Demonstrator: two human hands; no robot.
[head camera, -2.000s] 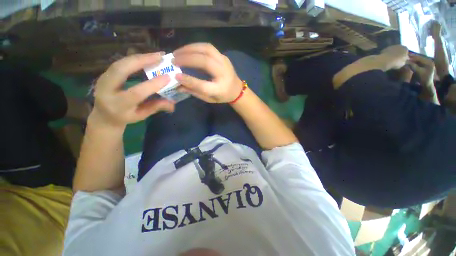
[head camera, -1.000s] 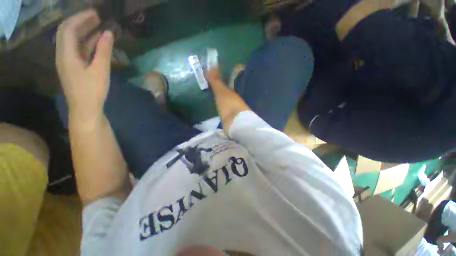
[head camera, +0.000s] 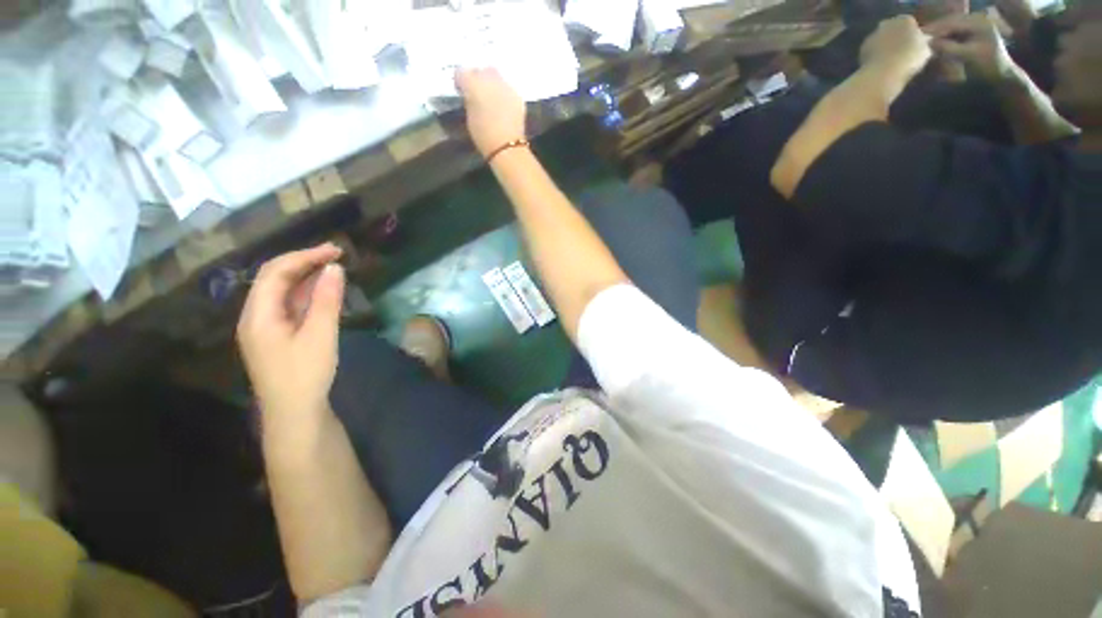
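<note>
My right hand (head camera: 493, 111), with a thin red bracelet, reaches to the table's front edge. Its fingertips touch a white sheet (head camera: 526, 48); whether they grip it is unclear. My left hand (head camera: 294, 316) is raised left of my knees, fingers curled with a gap to the thumb, and nothing shows in it. Two slim white boxes, a left one (head camera: 506, 301) and a right one (head camera: 529, 293), lie side by side on the green surface between my legs.
Jumbled white boxes (head camera: 179, 121) cover the long table (head camera: 326, 135) at the upper left, with more beyond the sheet. A person in dark clothes (head camera: 918, 266) sits close on my right. Yellow clothing (head camera: 36, 543) shows at the lower left. Brown cardboard (head camera: 1027, 561) is at the lower right.
The box held in both hands earlier is gone from them. My right hand has moved from low between the legs up to the sheet. Two boxes now lie neatly side by side.
</note>
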